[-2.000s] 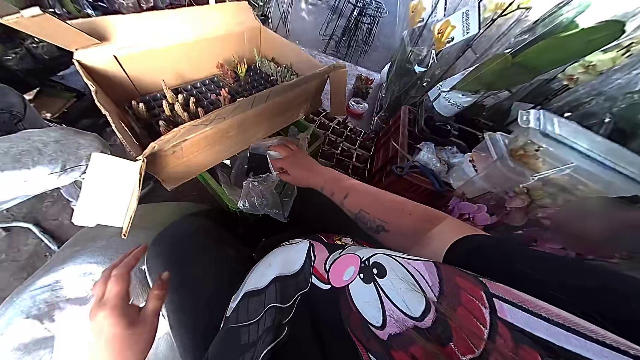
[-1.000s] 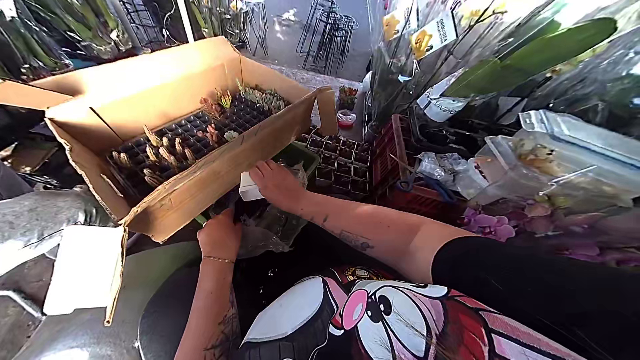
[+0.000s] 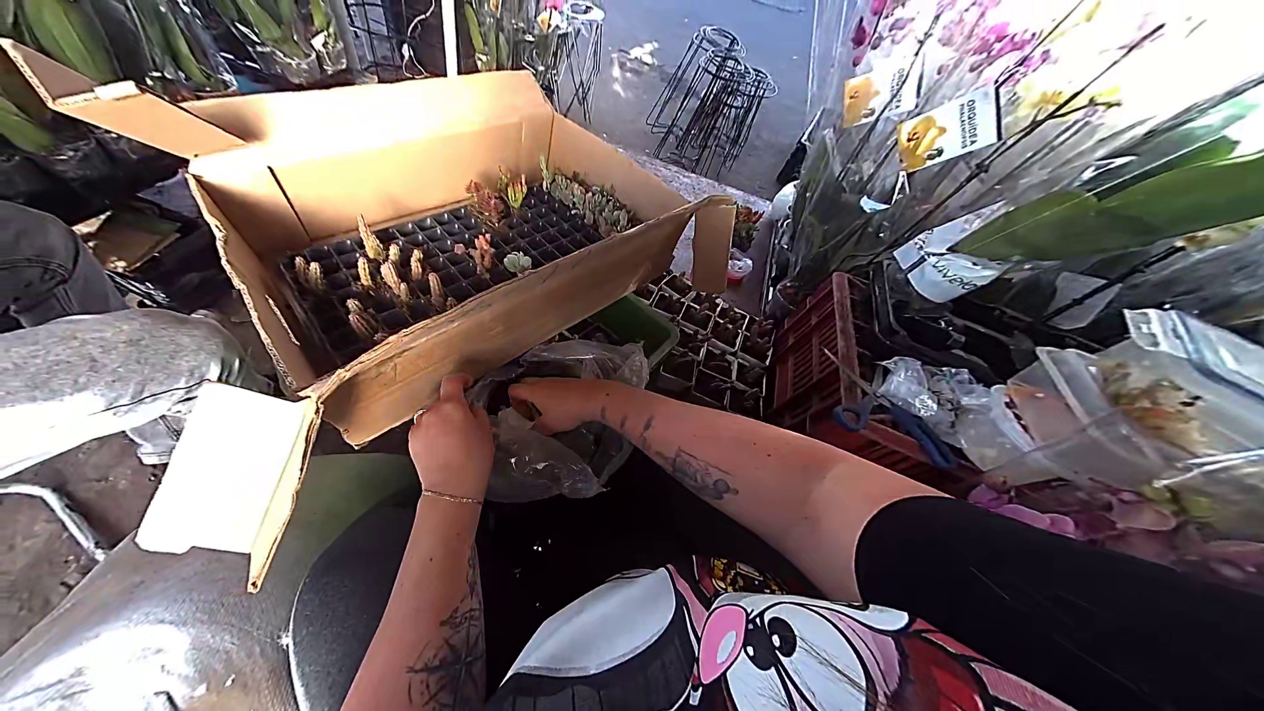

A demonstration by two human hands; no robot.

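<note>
A clear plastic bag (image 3: 553,454) lies open in front of the cardboard box (image 3: 513,326), just above my lap. My left hand (image 3: 451,434) grips the bag's left edge, close against the box's near flap. My right hand (image 3: 558,403) reaches into the bag's mouth from the right; its fingertips are partly hidden, so what they hold cannot be told. Inside the box sits a black cell tray (image 3: 444,247) with small cacti (image 3: 395,276) at the left and succulents (image 3: 588,200) at the back right.
Right of the bag are a green container (image 3: 642,331), a divided seedling tray (image 3: 716,341) and a red plastic crate (image 3: 815,346) with blue-handled scissors (image 3: 923,434) on it. Wrapped orchids (image 3: 938,178) and clear plastic tubs (image 3: 1116,395) stand farther right. A person's knee (image 3: 109,365) is at the left.
My left hand came from the lower left to the bag. A white piece seen by my right hand one second ago no longer shows, and that hand is now in the bag's mouth.
</note>
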